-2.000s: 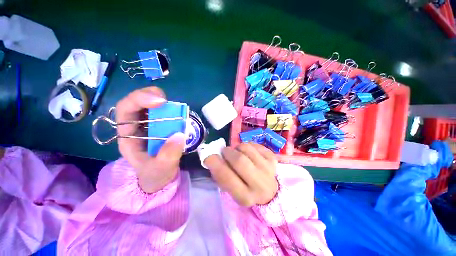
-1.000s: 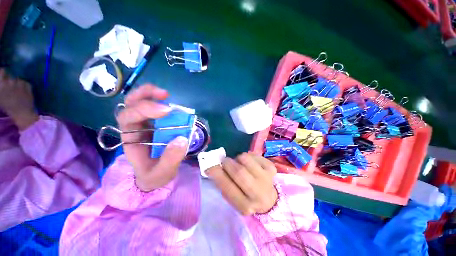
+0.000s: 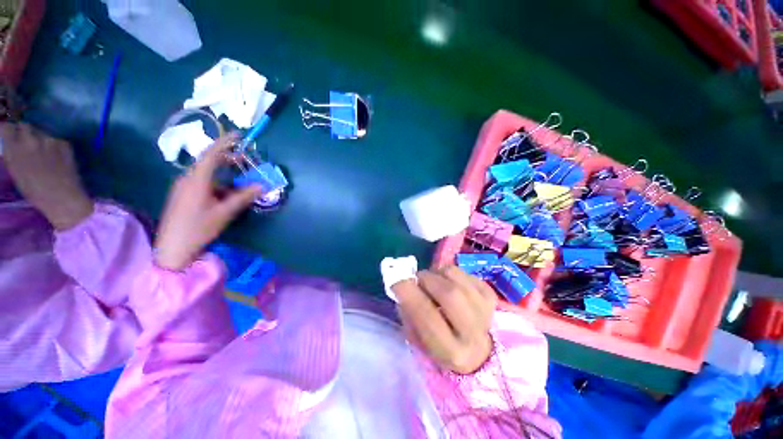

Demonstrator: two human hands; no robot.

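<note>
My left hand (image 3: 196, 210), slightly blurred, is at a blue binder clip (image 3: 260, 179) with a round shiny-rimmed piece in its jaws, low over the bench. The fingers are spread beside the wire handles and the thumb is near the clip body; whether they still grip it is unclear. My right hand (image 3: 451, 317) has its fingers curled, with a small white cloth (image 3: 399, 275) at the index fingertip. Another blue clip (image 3: 345, 116) with a dark round piece lies on the bench. A blunt white block, perhaps a bottle (image 3: 435, 213), stands beside the tray.
The red-pink tray (image 3: 592, 333) at right holds several clipped pieces. Crumpled tissue (image 3: 230, 90), a tape roll (image 3: 173, 158) and a pen (image 3: 262, 124) are at left. A neighbour's hand (image 3: 45, 171) is at the far left; a blue sleeve (image 3: 708, 403) is at lower right.
My left hand has moved left and away from my chest with the clip, now low near the tape roll. My right hand has shifted slightly right with the cloth. The view has turned.
</note>
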